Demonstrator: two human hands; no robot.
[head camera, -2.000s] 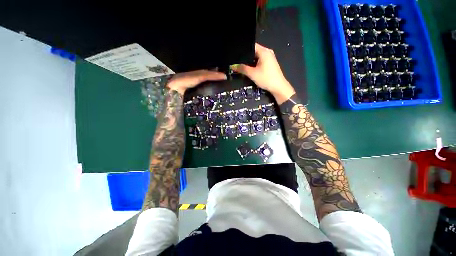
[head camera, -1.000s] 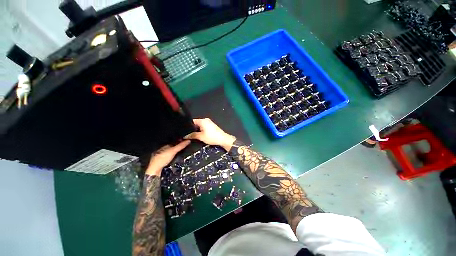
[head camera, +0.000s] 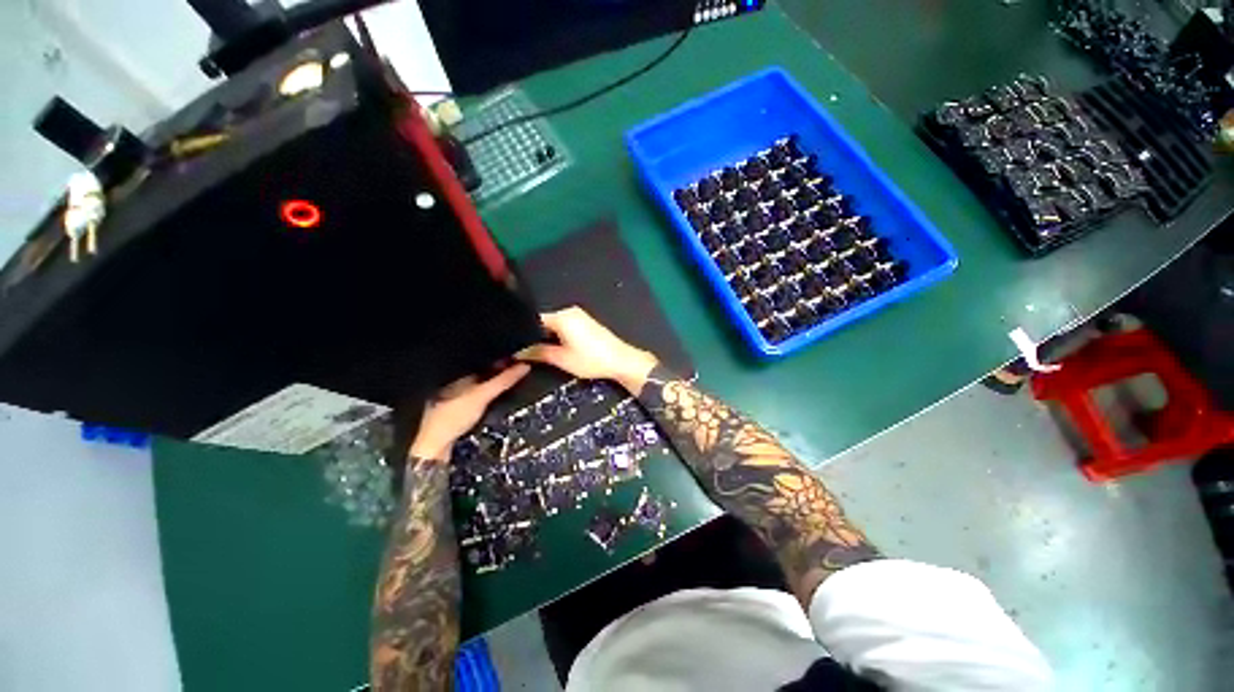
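Note:
The black test box (head camera: 257, 298) with a glowing red ring stands at the left. My left hand (head camera: 460, 410) is at its lower front edge, fingers partly hidden under it. My right hand (head camera: 585, 346) is beside it at the box's lower right corner, fingertips close to the left hand's. Whether the fingers hold anything is hidden. Camera modules (head camera: 558, 466) lie in loose rows on the black mat (head camera: 606, 287) between my forearms, with two modules apart near the bench's front edge.
A blue plastic bin (head camera: 690, 126) with rows of modules stands right of the mat. Clear plastic pieces (head camera: 359, 476) lie left of my left hand. A filled black tray (head camera: 1035, 162) is far right, a red stool (head camera: 1123, 406) below. A keyboard (head camera: 512, 146) and cable lie behind.
The view has turned since two seconds ago, so the box's red ring, keyboard and far trays now show. Both hands stay at the box's lower edge. The modules show no clear change.

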